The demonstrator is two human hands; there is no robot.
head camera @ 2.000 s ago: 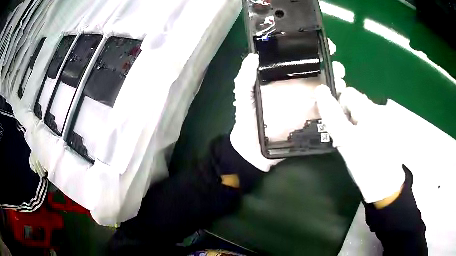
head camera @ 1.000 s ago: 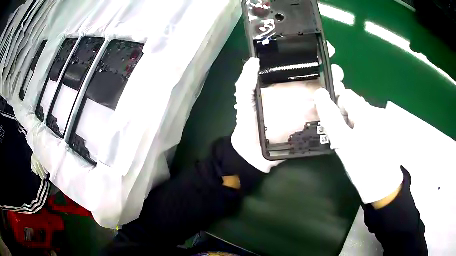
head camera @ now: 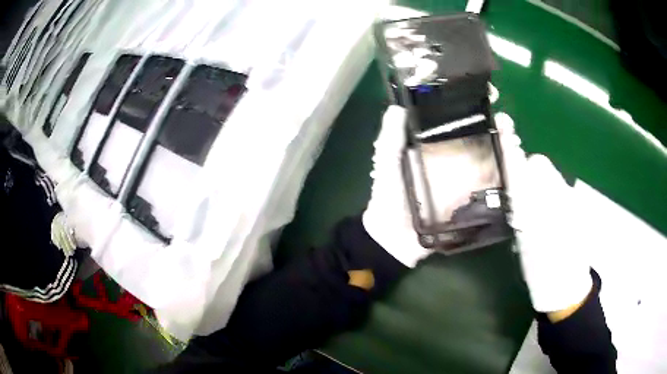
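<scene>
A black phone middle frame (head camera: 457, 175) is held upright between my two gloved hands above the green surface. Dark glossy film crosses its middle, with a pale open window below and a small white label at the lower right. The frame is slightly blurred. My left hand (head camera: 391, 190) grips its left edge. My right hand (head camera: 545, 226) is along its right edge, fingers partly behind it. At the left, a white foam packing tray (head camera: 270, 153) holds several similar frames (head camera: 186, 128) in its slots.
The glossy green surface (head camera: 395, 314) runs under my hands and to the upper right. A white mat (head camera: 629, 270) lies at the right. At the left edge is another person's dark sleeve with white stripes (head camera: 55, 270) and a light glove. A red stool (head camera: 44, 321) stands at the lower left.
The phone frame and my hands have shifted right and down in the view, and the frame is tilted differently. The tray also appears further right. Both hands still hold the frame.
</scene>
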